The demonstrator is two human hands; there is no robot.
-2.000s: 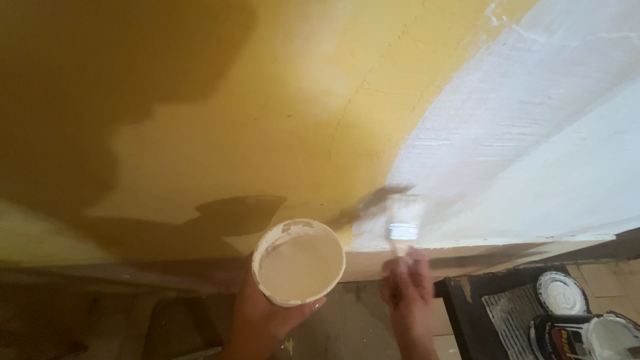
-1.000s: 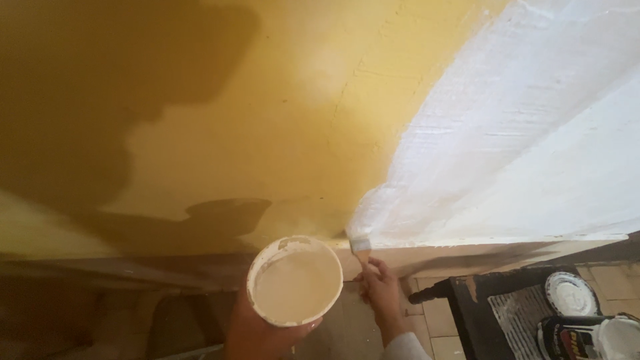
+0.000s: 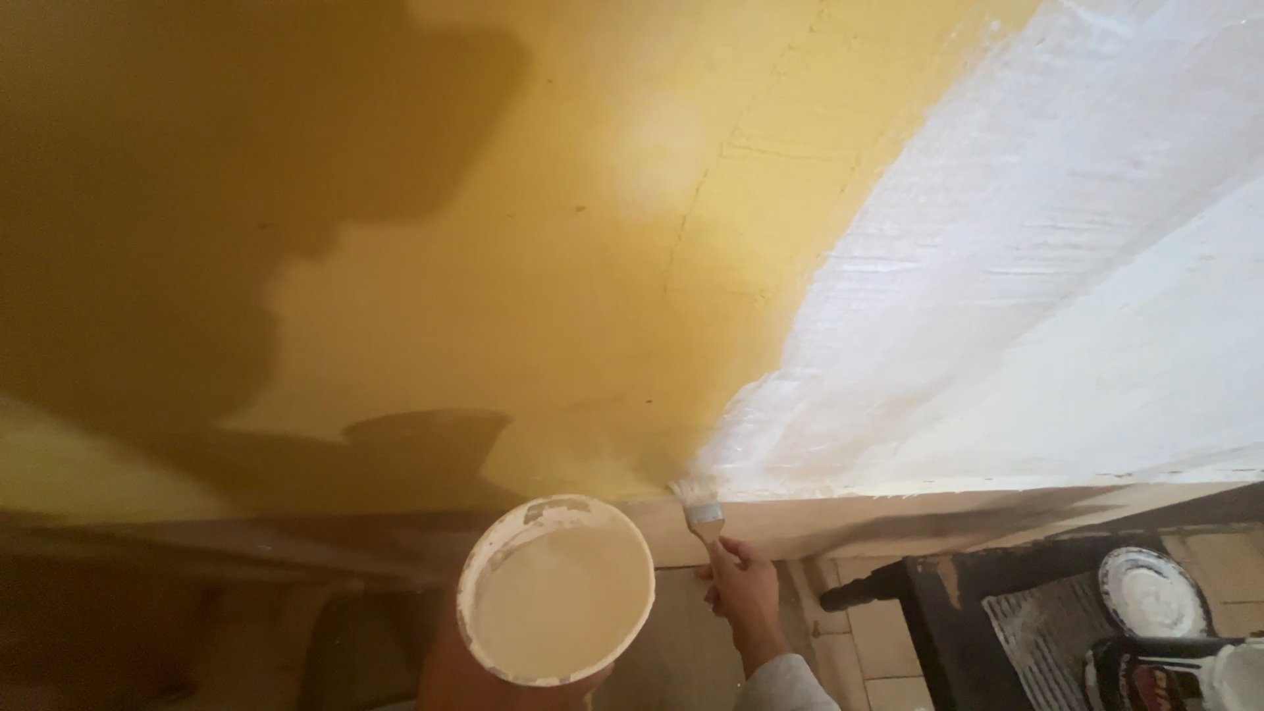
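In my right hand [image 3: 746, 592] is the wooden handle of a flat paintbrush [image 3: 703, 512]. Its pale bristles touch the foot of the wall, where white paint [image 3: 928, 326] meets yellow paint [image 3: 553, 326], just above a tan band [image 3: 770, 526]. My left hand [image 3: 592, 686], mostly hidden beneath and behind it, holds a round tub [image 3: 558, 591] of cream-coloured paint, left of the brush. Dried paint smears the tub's inner wall. The shadow of the tub and of a person falls over the yellow area at left.
A dark stand [image 3: 928, 612] at the lower right carries a paint-smeared ridged tray [image 3: 1037, 632], a white-coated round lid [image 3: 1153, 594] and a dark paint can [image 3: 1145, 676]. Floor tiles [image 3: 879, 632] show beside it. A dark object [image 3: 360, 647] lies on the floor at lower left.
The brush has moved left and down along the wall's lower edge since the earliest frame. White paint now reaches farther left beside the tan band. My left hand keeps the tub nearly in place.
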